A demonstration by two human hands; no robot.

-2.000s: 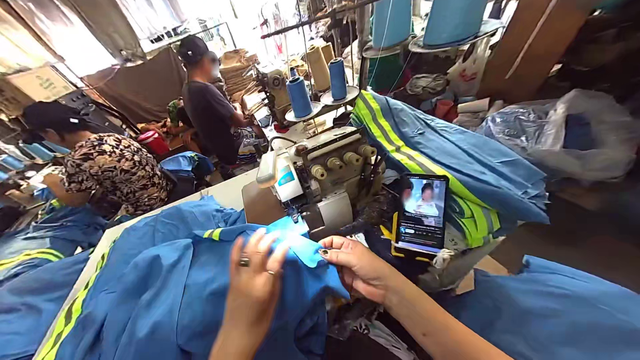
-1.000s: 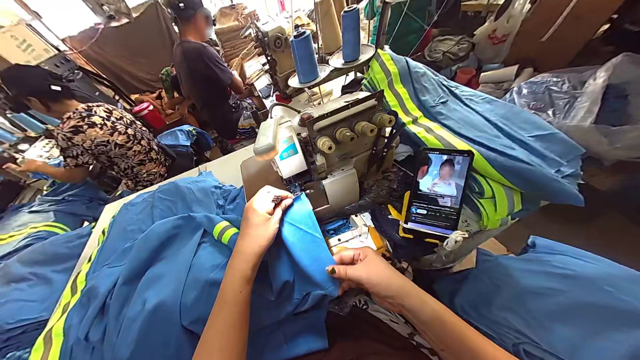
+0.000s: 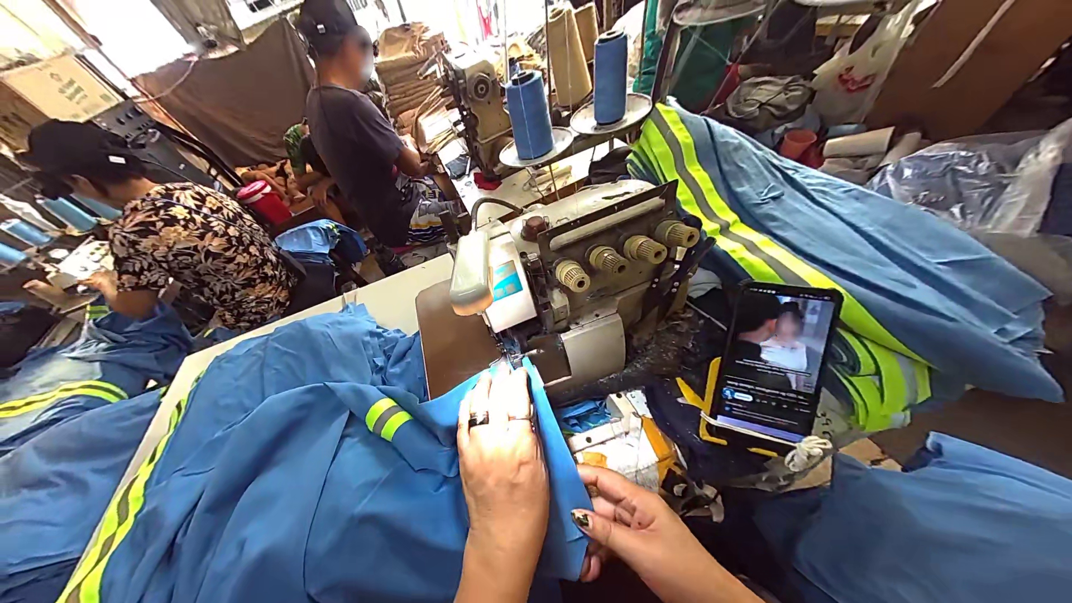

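A blue fabric garment [image 3: 368,486] with yellow-green and grey reflective tape lies over the front of the machine table. My left hand [image 3: 502,444] lies on the garment with its fingertips at the presser foot of an overlock sewing machine [image 3: 586,285]. It presses the cloth down, fingers close together. Nearer to me and to the right, my right hand [image 3: 624,523] pinches the cloth's right edge between thumb and fingers. The machine's lamp [image 3: 471,272] shines on the stitching area. My left fingers partly hide the needle.
A phone [image 3: 775,360] showing a video stands right of the machine. Behind it lies a pile of blue garments [image 3: 837,218] with reflective tape. Blue thread cones [image 3: 528,113] stand behind the machine. Two people [image 3: 201,243] work at the left and back. More blue cloth [image 3: 946,519] lies at lower right.
My left hand now lies flatter on the cloth, where a second ago its fingers were bunched at the presser foot. My right hand still holds the edge, lower than two seconds ago.
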